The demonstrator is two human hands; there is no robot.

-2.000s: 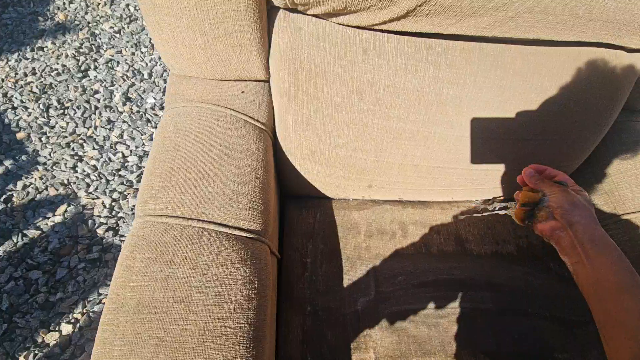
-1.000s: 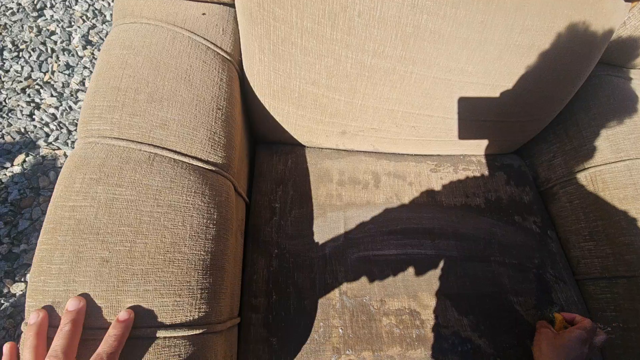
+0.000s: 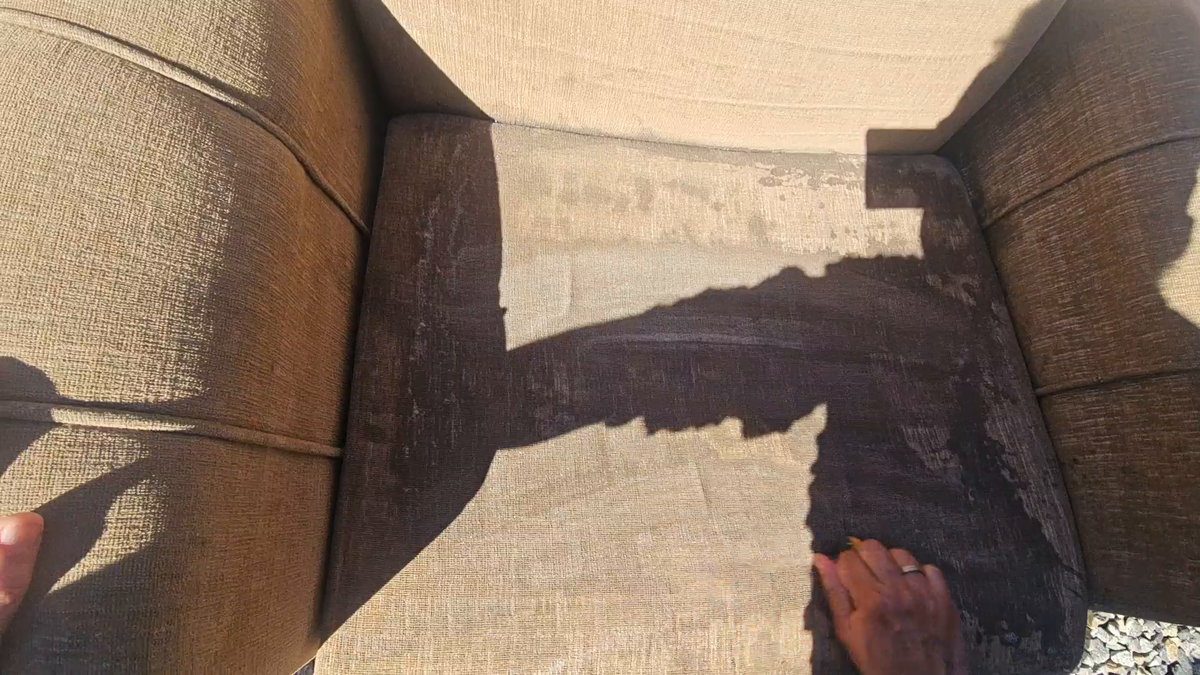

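My right hand (image 3: 891, 600), with a ring on one finger, is curled low on the right part of the armchair's seat cushion (image 3: 637, 544). A small yellow-orange bit shows at its fingertips; the rest of what it grips is hidden under the hand. The beige woven cushion has darker, blotchy patches at its back and right side, partly under shadow. Only a fingertip of my left hand (image 3: 14, 562) shows at the left edge, over the left armrest (image 3: 141, 281); whether it holds anything is out of sight.
The backrest (image 3: 703, 66) rises behind the seat, and the right armrest (image 3: 1116, 281) borders it. Shadows of the arm and body fall across the seat. Gray gravel (image 3: 1139, 647) lies on the ground at the lower right.
Two seconds ago my right hand held an orange-handled metal tool near the backrest's base; it is now low on the seat. My left hand, spread on the armrest one second ago, is mostly out of frame.
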